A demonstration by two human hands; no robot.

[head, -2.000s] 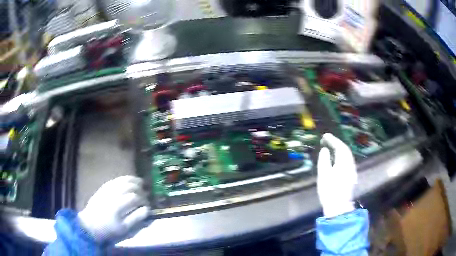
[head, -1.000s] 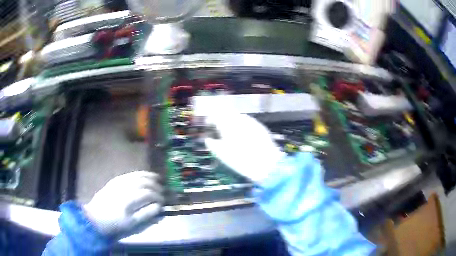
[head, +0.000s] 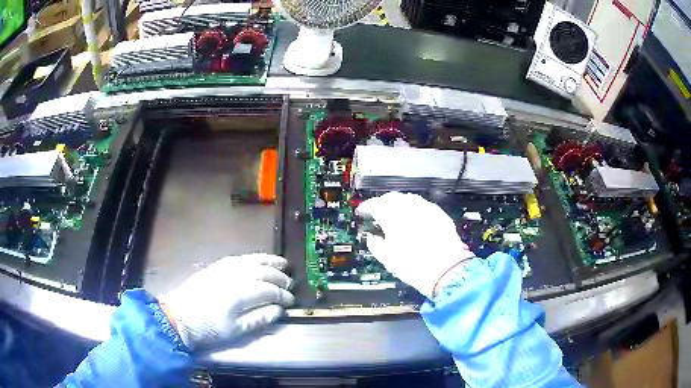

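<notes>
A green circuit board (head: 364, 261) in a black carrier tray (head: 297, 227) lies in front of me, with a long silver heatsink (head: 439, 171) and dark red toroidal inductors (head: 336, 139). My right hand (head: 413, 233), in a white glove, is over the board just below the heatsink, fingers bent; its fingertips are at the small components, and whether it grips one cannot be told. My left hand (head: 233, 297), gloved, rests on the tray's lower left corner and the conveyor rail (head: 326, 339), fingers together, with nothing visible in it.
An orange-ended piece (head: 267, 175) shows in the gap left of the board. Other boards lie left (head: 76, 204) and right (head: 598, 220), one more behind (head: 189, 76). A white fan (head: 314, 53) and a white boxy blower (head: 562, 49) stand behind. A cardboard carton (head: 644, 356) is at lower right.
My right hand came from the board's right side over its middle and now sits slightly lower. My left hand stays near the tray corner. The orange-ended piece has come into view in the gap.
</notes>
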